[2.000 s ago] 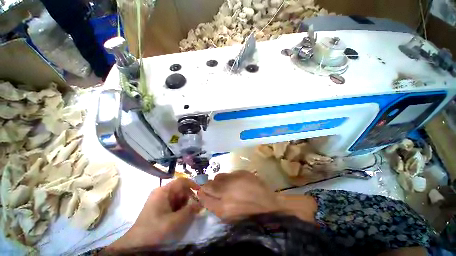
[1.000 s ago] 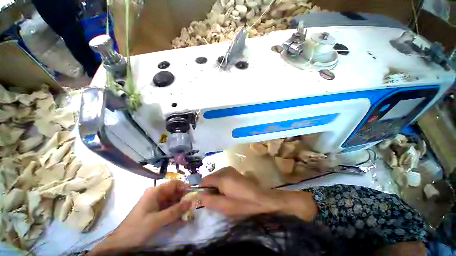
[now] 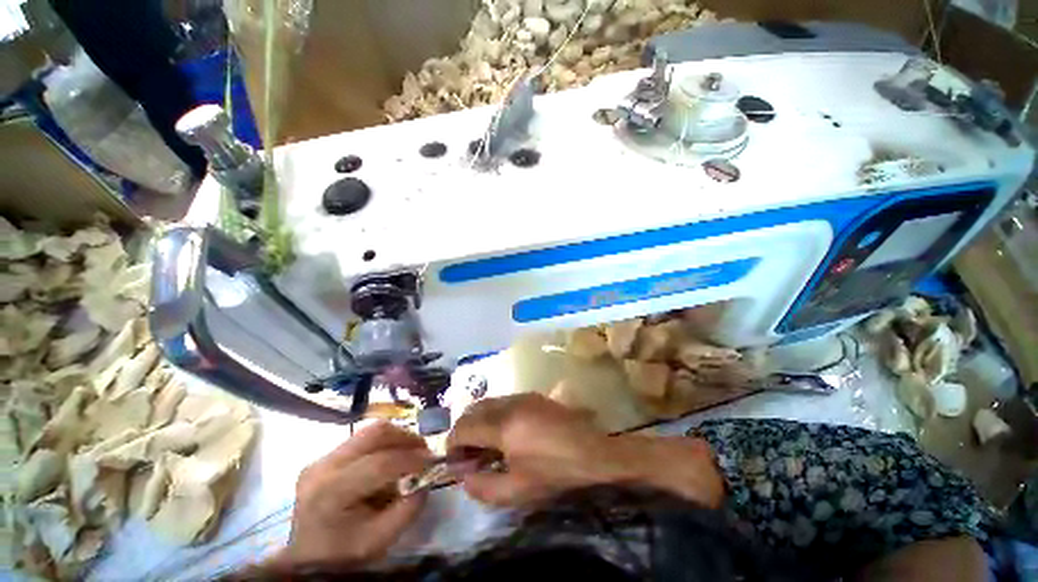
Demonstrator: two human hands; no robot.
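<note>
My left hand point(image 3: 359, 495) and my right hand point(image 3: 535, 449) are close together in front of the sewing machine's needle area. A small beige fabric piece point(image 3: 419, 480) shows between my left fingertips. A thin, dark metal tool, its exact kind unclear, lies across the fingers of my right hand and reaches toward the piece. The white sewing machine point(image 3: 615, 244) stands just beyond my hands. Its needle and presser foot are too small and blurred to make out.
Loose beige fabric pieces point(image 3: 125, 432) are heaped left of the machine. Sewn parts point(image 3: 649, 352) lie under the arm, another pile point(image 3: 928, 352) lies at the right, and a large heap point(image 3: 546, 51) is behind. A long thin dark item point(image 3: 728, 400) lies right of my hands.
The view has shifted, so the machine sits further left. My hands have drawn slightly back from the needle area, and the small piece has turned between my fingers.
</note>
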